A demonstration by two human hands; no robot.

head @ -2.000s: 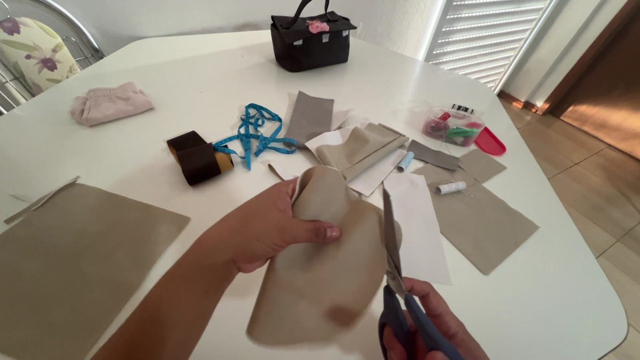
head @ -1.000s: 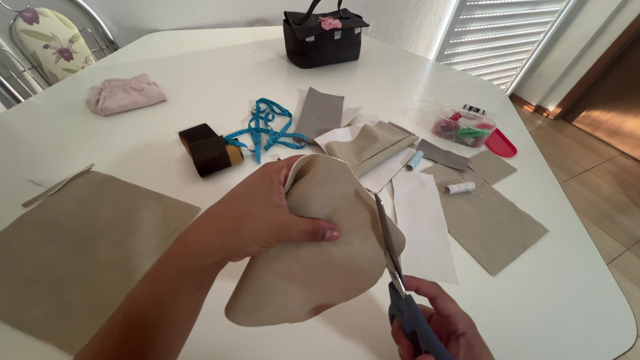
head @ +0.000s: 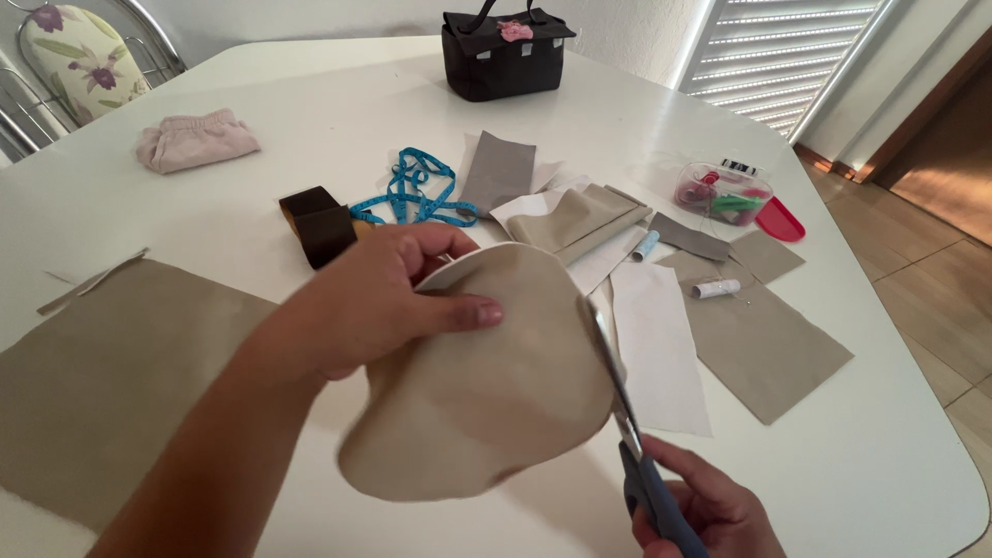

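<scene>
My left hand [head: 395, 302] pinches a curved beige piece of synthetic leather [head: 488, 372] by its upper left part, thumb on the front face and fingers behind. The piece is held up over the table, its pale backing showing along the top edge. My right hand [head: 697, 496] grips the grey-blue handles of a pair of scissors [head: 620, 380]. The blades point up and lie along the right edge of the beige piece, looking nearly together. Whether material lies between them cannot be told.
On the white table [head: 325, 101] lie a large beige sheet [head: 116, 372], a dark brown roll [head: 322, 225], a blue measuring tape [head: 418, 190], fabric pieces [head: 573, 221], thread spools [head: 716, 288], and a plastic box of sewing items [head: 722, 194]. Farther back are a pink cloth [head: 198, 141] and a black bag [head: 504, 62].
The beige piece has turned and shifted in my left hand, its lower end swinging left and then partly back. The scissors have stayed at its right edge. The view has moved slightly.
</scene>
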